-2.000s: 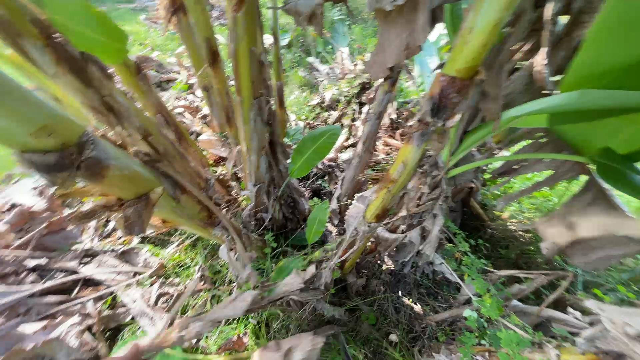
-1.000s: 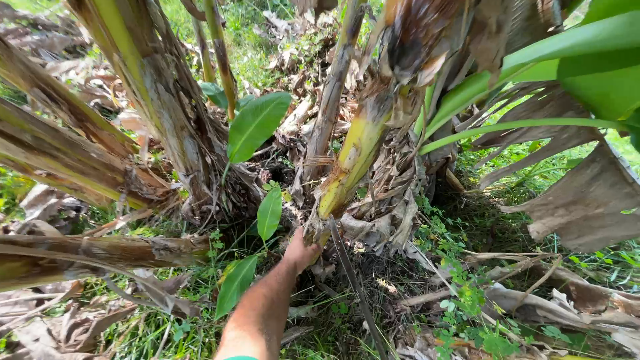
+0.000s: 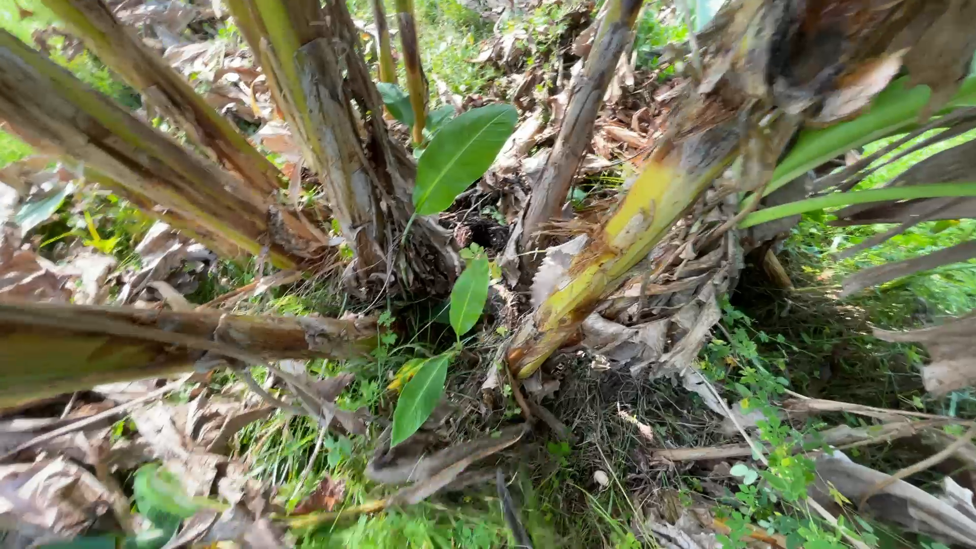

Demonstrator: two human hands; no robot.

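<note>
Neither of my hands is in view now. In the middle, a yellow-green banana-like stem (image 3: 637, 221) leans up to the right, its foot low among dry leaf sheaths (image 3: 656, 328). Left of that foot stands a young shoot with broad green leaves (image 3: 469, 296). A thin brown dried stem (image 3: 572, 137) rises just behind the leaning one. Further left stands a thick stem clad in peeling brown sheaths (image 3: 343, 145). A dark narrow piece (image 3: 511, 509), too blurred to name, shows at the bottom edge.
A cut or fallen stem (image 3: 175, 339) reaches in from the left edge at ground height. More stems (image 3: 152, 160) slant across the upper left. Dry leaves (image 3: 84, 488) litter the ground. Green leaf stalks (image 3: 877, 200) and a torn brown leaf (image 3: 938, 354) hang at the right.
One second ago a bare hand and forearm reached up from the bottom to the foot of the leaning stem; they have left the view.
</note>
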